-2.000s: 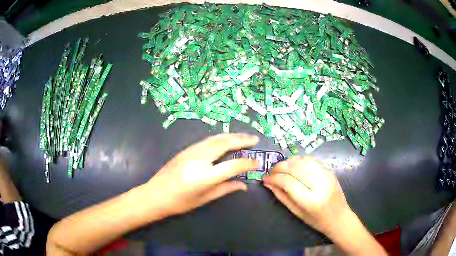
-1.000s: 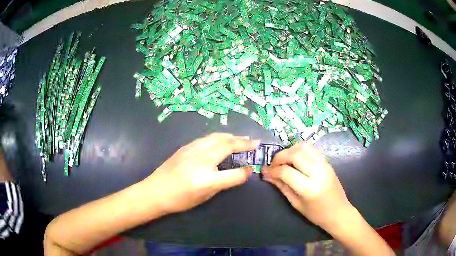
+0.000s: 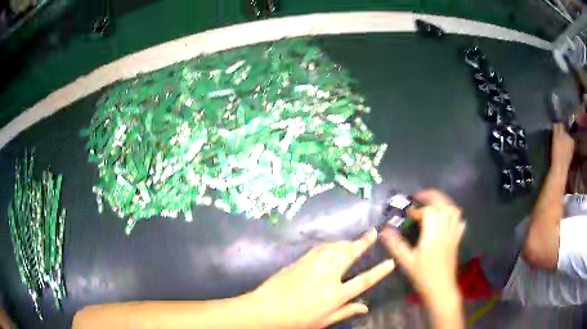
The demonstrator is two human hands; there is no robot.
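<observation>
A small black plastic housing (image 3: 395,209) with pale parts inside is held over the near right of the dark tabletop. My right hand (image 3: 430,234) grips it from the right, with fingers and thumb around it; a bit of green shows by the fingers. My left hand (image 3: 315,283) is beside it on the left, fingers spread, one fingertip close to the housing's lower left edge; whether it touches is unclear. A large heap of small green circuit boards (image 3: 225,141) lies beyond my hands.
Long green board strips (image 3: 40,231) lie at far left. Several black housings (image 3: 499,106) form a column on the right. One black unit (image 3: 429,27) lies by the white edge strip (image 3: 270,29). A neighbouring person's arm (image 3: 555,199) is at right.
The view has turned right, so the heap and strips sit further left and the housing column shows fully. My left hand has opened away from the housing, and my right hand holds it.
</observation>
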